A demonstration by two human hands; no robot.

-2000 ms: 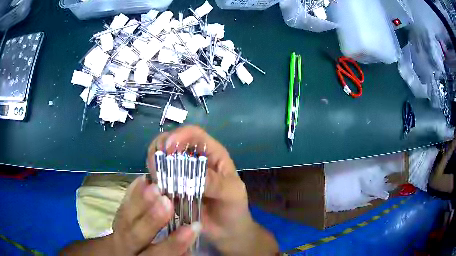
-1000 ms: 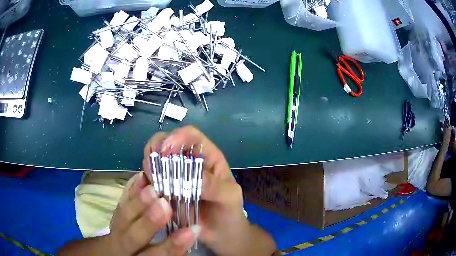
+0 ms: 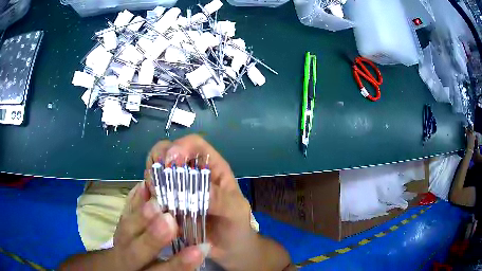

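Observation:
A fanned row of slim silver rods point(image 3: 182, 193) stands upright above my lap, with white blocks along the upper part and tiny red and blue tips. My left hand point(image 3: 140, 230) grips the row from the left and below, thumb at the lower rods. My right hand point(image 3: 224, 211) holds it from behind and the right, fingers curled behind the tips. The lower rod ends are partly hidden by my fingers. A loose pile of rods with white flag labels point(image 3: 153, 47) lies on the dark green mat point(image 3: 248, 143) beyond my hands.
A digital scale point(image 3: 18, 74) is at the left. A green tool point(image 3: 308, 100), red-orange looped snips point(image 3: 367, 78) and a small dark item point(image 3: 428, 124) lie right. Clear bins point(image 3: 322, 16) line the back. A cardboard box point(image 3: 322, 209) is below the bench. Another person's arm point(image 3: 465, 164) shows far right.
Both hands and the held row have shifted slightly left in the picture. The grip looks the same. The other person's arm has come further into view at the far right.

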